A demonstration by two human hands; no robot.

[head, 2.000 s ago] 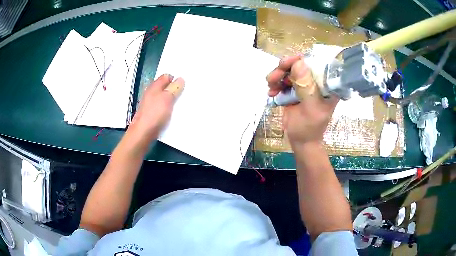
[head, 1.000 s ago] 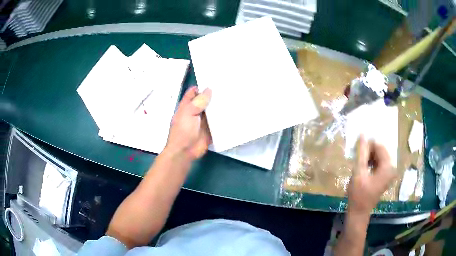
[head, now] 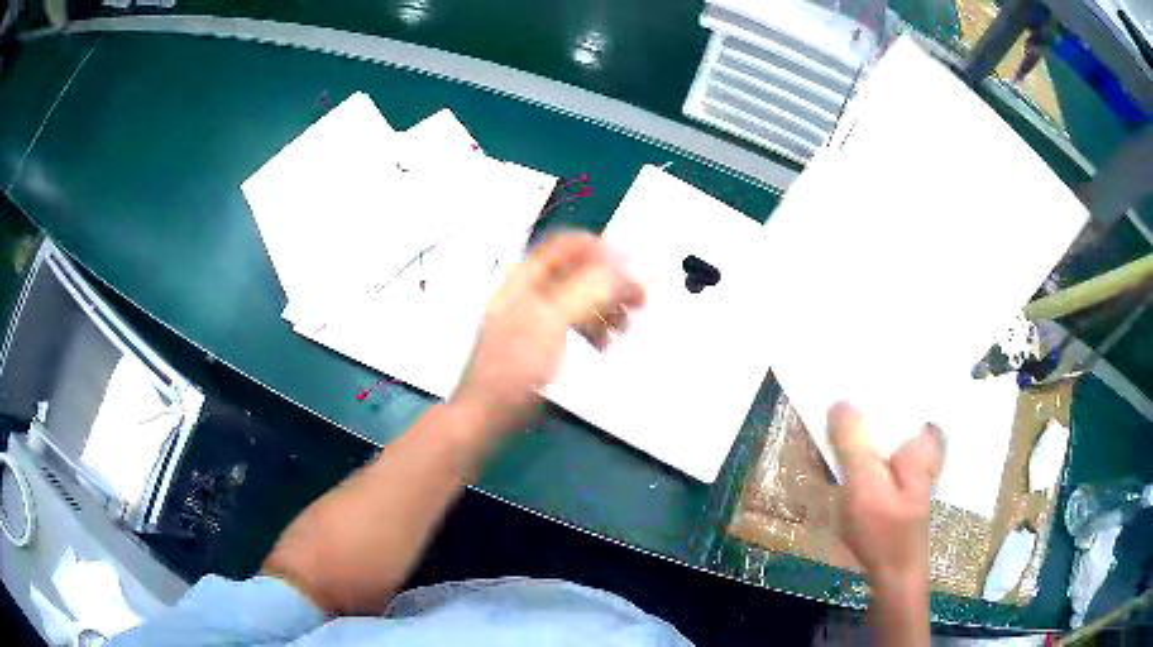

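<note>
A large plain white sheet, likely a solar laminate [head: 929,215], is held tilted by its lower edge in my right hand [head: 885,487], over the cardboard. A white back housing [head: 708,379] with a dark clover-shaped hole lies on the green bench in front of me. My left hand [head: 556,316] is blurred, above the housing's left edge, fingers partly curled, with nothing visible in it. Several white wired laminates [head: 367,240] with red wire ends lie overlapping at the left.
Glue-smeared cardboard [head: 790,474] lies at right, partly under the sheet. The glue gun [head: 1012,348] and pale yellow hose [head: 1094,291] are behind it. A housing stack [head: 765,89] stands at the back. A bottle with rag [head: 1098,556] is far right. A grey bin is lower left.
The right hand let go of the glue gun earlier. The white sheet has moved from my left hand to my right hand and rightward. The housing with its clover hole is now exposed.
</note>
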